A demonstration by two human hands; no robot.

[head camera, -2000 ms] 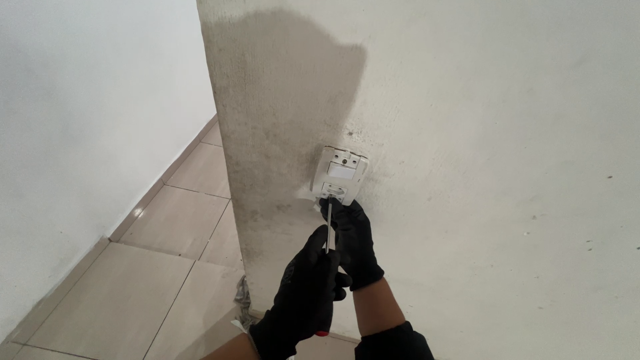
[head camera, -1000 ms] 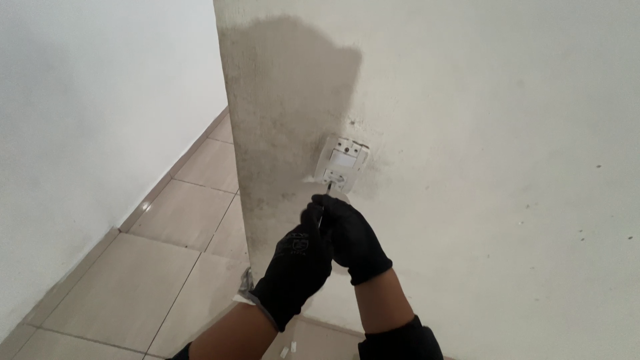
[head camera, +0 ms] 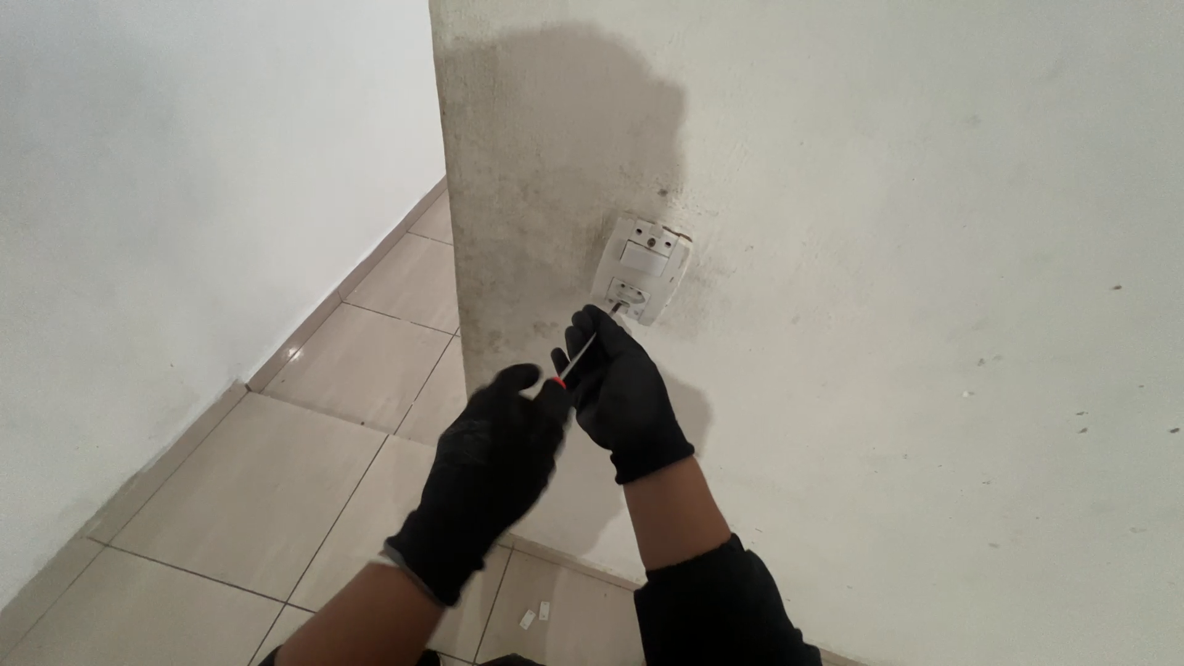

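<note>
A white wall plate (head camera: pixel 642 269) with a rocker switch above a socket is fixed to the wall, its decorative cover off the top and bottom screw areas. My left hand (head camera: pixel 490 453), in a black glove, grips a screwdriver (head camera: pixel 578 357) by its handle, of which only a red bit shows. The slanting metal shaft passes my right hand (head camera: pixel 622 388), also black-gloved, whose fingertips steady it near the tip. The shaft's end meets the lower part of the plate, at or just below the socket; the exact contact point is too small to tell.
The wall (head camera: pixel 888 351) bearing the plate has a vertical edge on the left, with grimy marks. Beyond it are a second white wall (head camera: pixel 203 166) and a tiled floor (head camera: pixel 222 481) with a baseboard. Small white pieces (head camera: pixel 543 610) lie on the floor below.
My left hand has moved down and away from my right hand, which it was close against one second ago. More of the screwdriver's shaft shows now.
</note>
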